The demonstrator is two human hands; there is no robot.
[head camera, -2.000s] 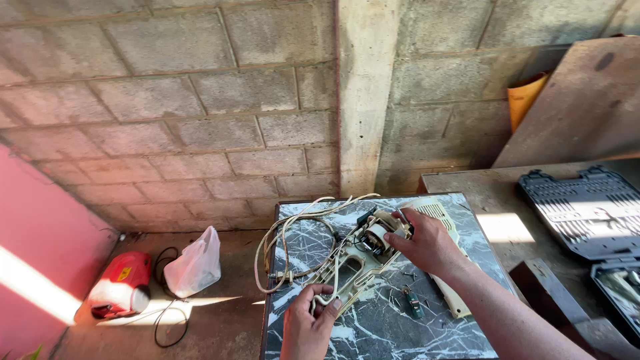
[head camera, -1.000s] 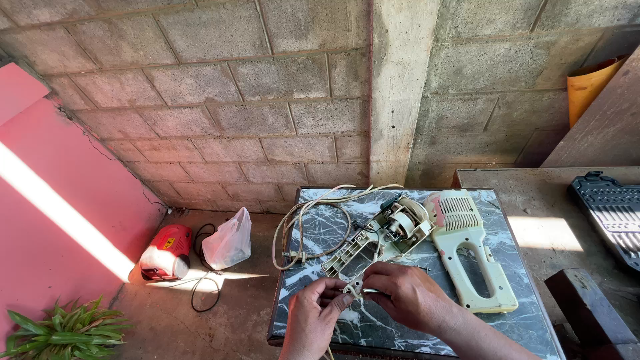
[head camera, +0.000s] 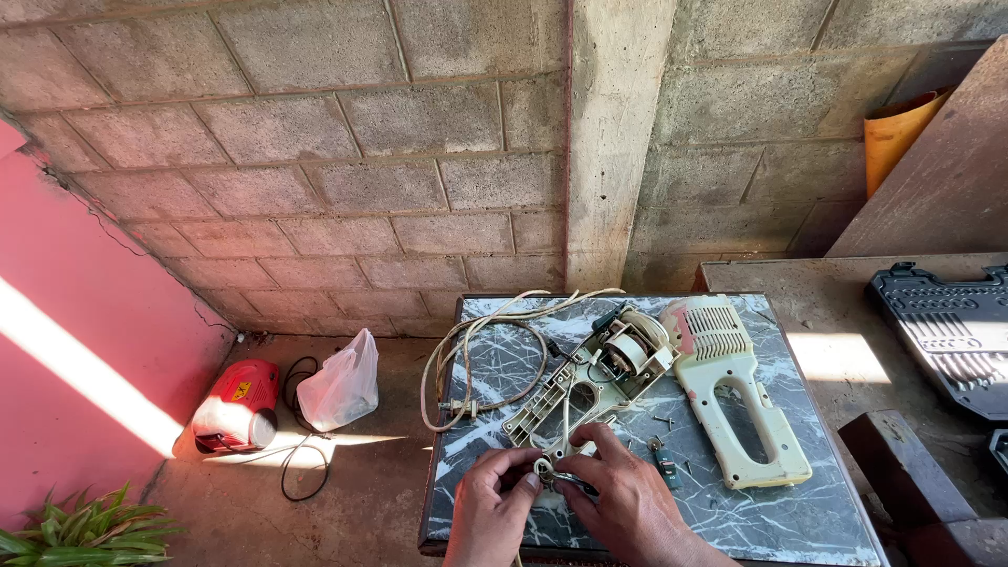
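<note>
At the table's near edge, my left hand pinches a small pale round fitting at the cord's end of the open tool. My right hand holds a slim dark metal hand tool against that fitting; its exact kind is partly hidden by the fingers. Just beyond lies an opened cream plastic housing half with an electric motor in it. The other housing half, with a loop handle and vents, lies to the right. A small green part and loose screws lie between it and my right hand.
A coiled cord with a plug lies at the marble-patterned table's left. On the floor are a red machine and a plastic bag. An open socket set rests on the right bench, beside a dark metal beam.
Both hands have come together near the table's front edge, away from the motor that my right hand touched earliest. The slim metal tool now shows in my right hand.
</note>
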